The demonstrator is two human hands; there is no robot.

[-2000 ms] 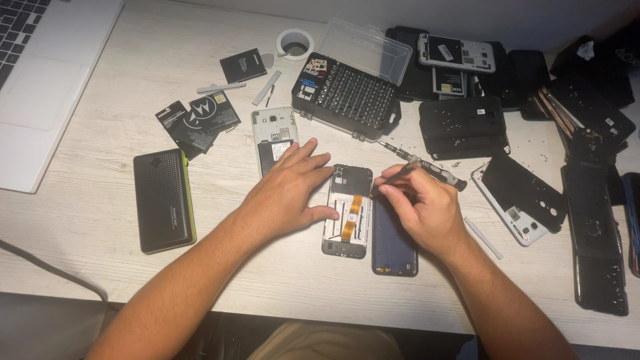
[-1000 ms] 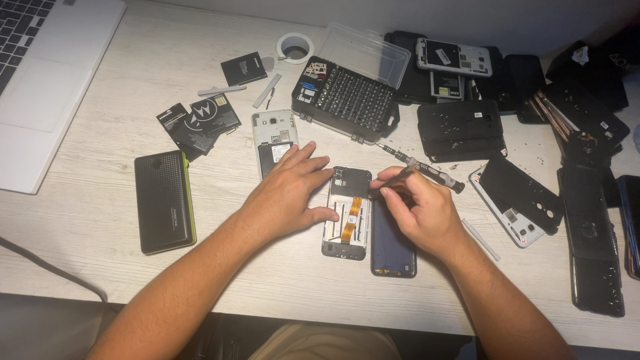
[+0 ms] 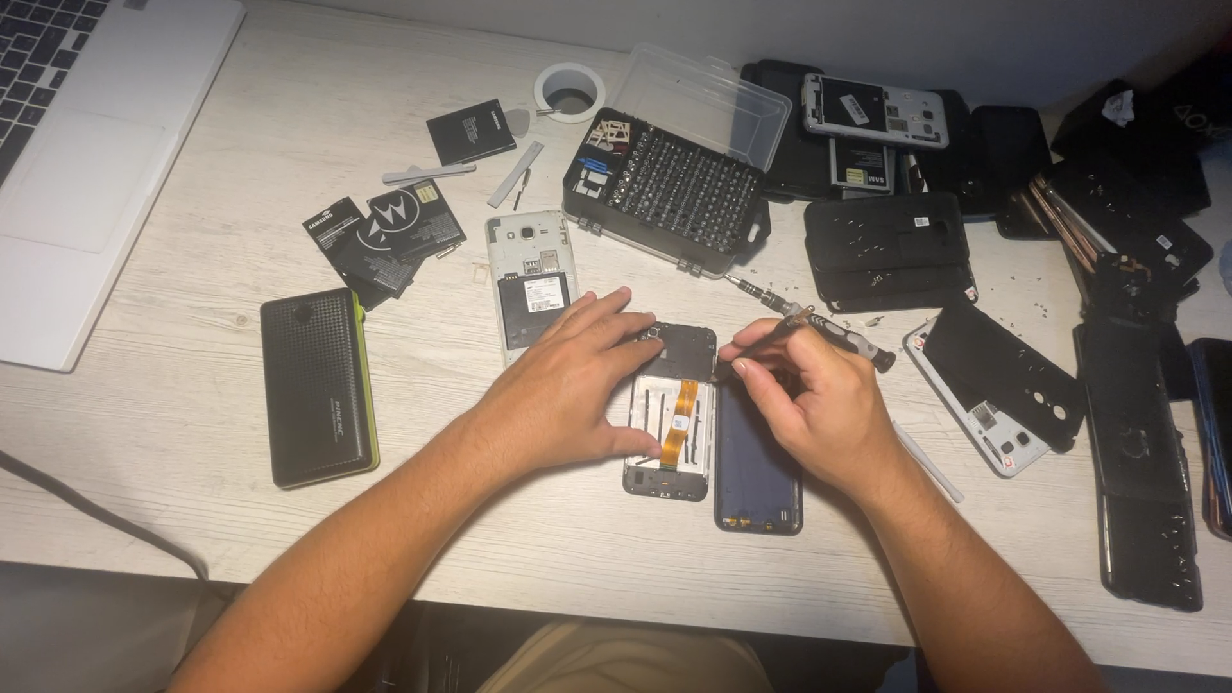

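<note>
An opened phone (image 3: 639, 474) with an orange flex cable (image 3: 677, 423) lies upright in front of me. My left hand (image 3: 577, 380) rests across its left side, thumb on the edge and fingers spread near its top. In my right hand (image 3: 804, 390) is a thin dark tool (image 3: 784, 332), pinched between thumb and fingers; its lower end is at the upper right edge of the opened phone, and its tip is hard to make out. Beneath that hand a dark blue phone back cover (image 3: 757, 472) lies beside the opened phone. A precision screwdriver (image 3: 818, 322) lies behind my right hand.
A bit case (image 3: 664, 192) with its clear lid raised stands at the back. Left are a second opened phone (image 3: 527, 236), loose batteries (image 3: 390, 231), a power bank (image 3: 318, 385) and a laptop (image 3: 115, 173). Phone parts (image 3: 890, 241), loose screws and a white-framed phone (image 3: 1001, 423) lie right.
</note>
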